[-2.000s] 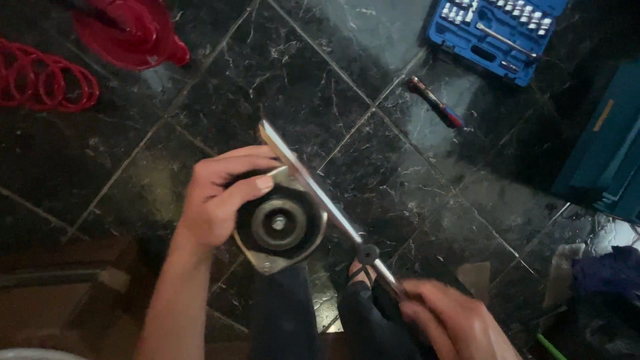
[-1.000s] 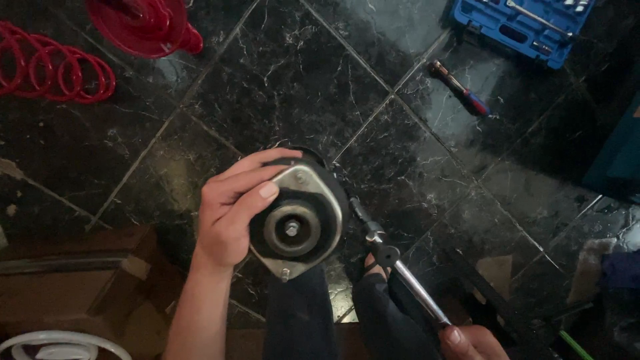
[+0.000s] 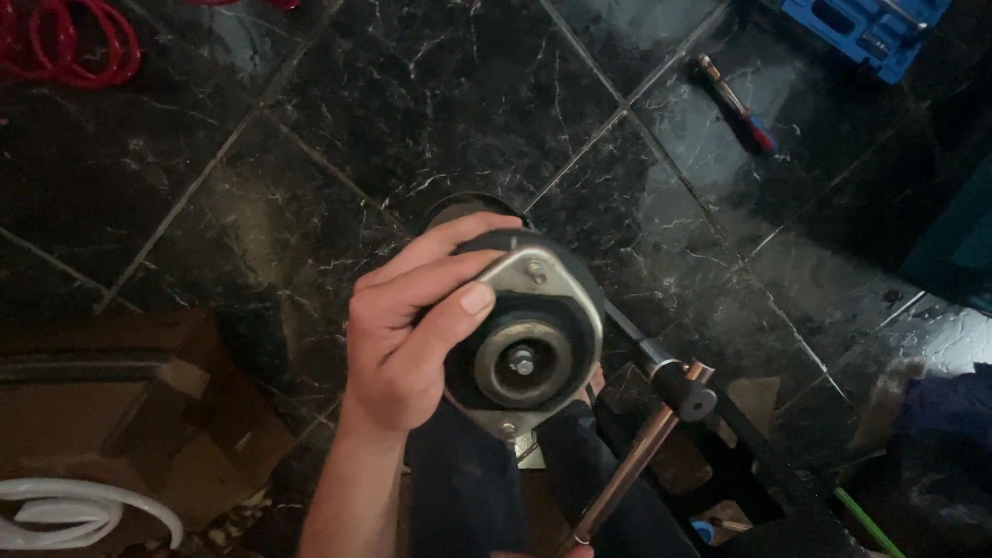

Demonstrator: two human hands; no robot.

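Observation:
My left hand [image 3: 418, 318] grips the left side of a strut top mount [image 3: 531, 271], a metal flanged plate with studs, dark rubber and a round centre. A threaded rod end [image 3: 521, 360] shows in the middle of it. At the bottom edge, only the fingertips of my right hand [image 3: 573, 552] show, at the end of a metal bar handle [image 3: 639, 461]. The bar's upper end meets a dark fitting with a round knob [image 3: 694, 399], joined to a metal shaft [image 3: 632, 325] that passes behind the mount.
Red coil springs [image 3: 85, 46] lie at upper left. A cardboard box [image 3: 116, 403] and a white coiled part [image 3: 93, 515] are at lower left. A red and blue handled tool [image 3: 732, 105] and a blue socket case [image 3: 868, 31] rest on the tiled floor at upper right. A dark frame stands lower right.
The bar was over the mount's upper right edge two seconds ago; now it slants at lower right. My right hand has dropped mostly out of view. My left hand keeps its hold on the mount.

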